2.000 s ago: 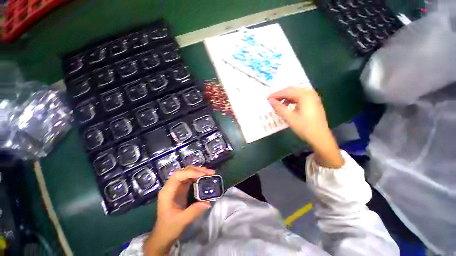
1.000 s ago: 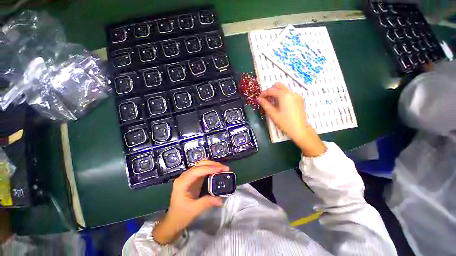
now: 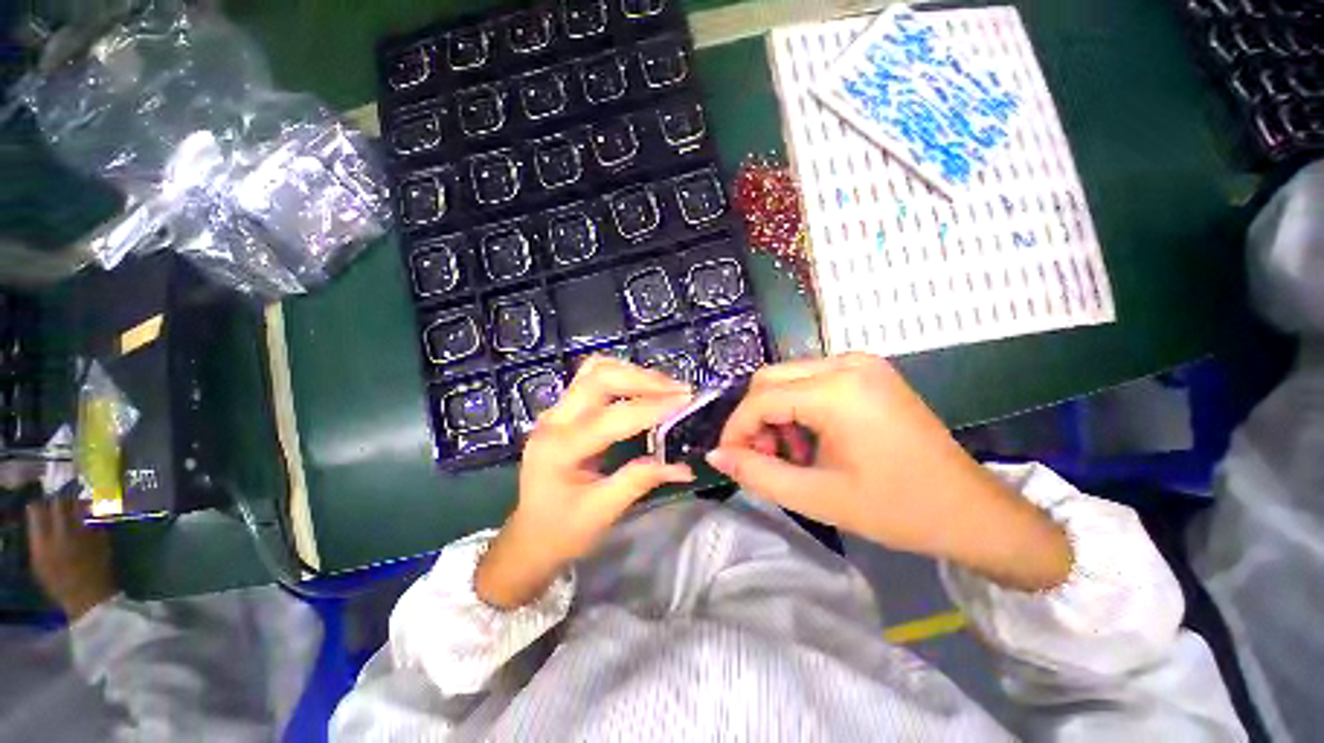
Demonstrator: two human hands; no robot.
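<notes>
My left hand (image 3: 588, 457) holds a watch case (image 3: 693, 427) by its edges between thumb and fingers, tilted, in front of my body. My right hand (image 3: 835, 447) is at the case's right side, its thumb and fingertips closed together against or just beside it. Whether a tiny part is pinched there is too small to see. The black blister tray (image 3: 568, 259) lies beyond my hands, with cases in its pockets. One pocket in the second row from the near edge is empty. My hands partly cover the near row.
A white parts sheet (image 3: 1075, 276) lies right of the tray, with a small white tray of blue bits (image 3: 929, 102) on it. Red specks (image 3: 771, 206) lie between. Clear bags (image 3: 240, 189) and a black box (image 3: 182, 392) are left. Neighbours' sleeves show at both sides.
My right hand has moved from the red specks and sheet's edge toward me, to the watch case. My left hand has tilted the case. The view has shifted, showing more of the left side.
</notes>
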